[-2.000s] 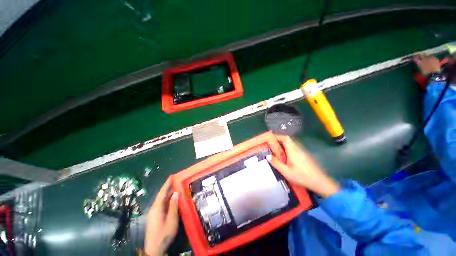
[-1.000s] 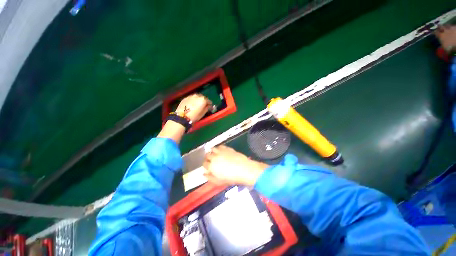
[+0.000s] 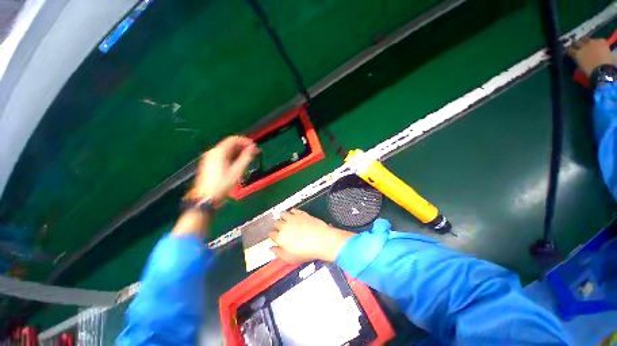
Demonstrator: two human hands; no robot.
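Note:
The near red fixture [image 3: 381,323] lies at the bottom centre with an open tablet inside, its large silver-white battery [image 3: 314,307] facing up. My right hand [image 3: 306,236] rests palm down over the beige sheet [image 3: 257,251] at the bench edge, just above this fixture; its fingertips touch the sheet's upper part. My left hand [image 3: 222,170] is raised at the left end of the far red fixture [image 3: 315,147], thumb and fingers close together and slightly blurred. Whether either hand pinches a small piece cannot be seen. The far fixture's tablet is partly hidden by my left hand.
A yellow screwdriver [image 3: 399,192] lies across the right, its cord running up over the conveyor. A dark round screw dish [image 3: 354,201] sits beside it. A worn white rail [image 3: 467,105] divides bench and conveyor. Another person's hand [image 3: 592,55] is at the upper right, near a black upright cable [image 3: 556,135].
Both hands have left the near fixture: my right went to the beige sheet, my left reached over the far fixture, then drew left to its end. The camera view has also turned.

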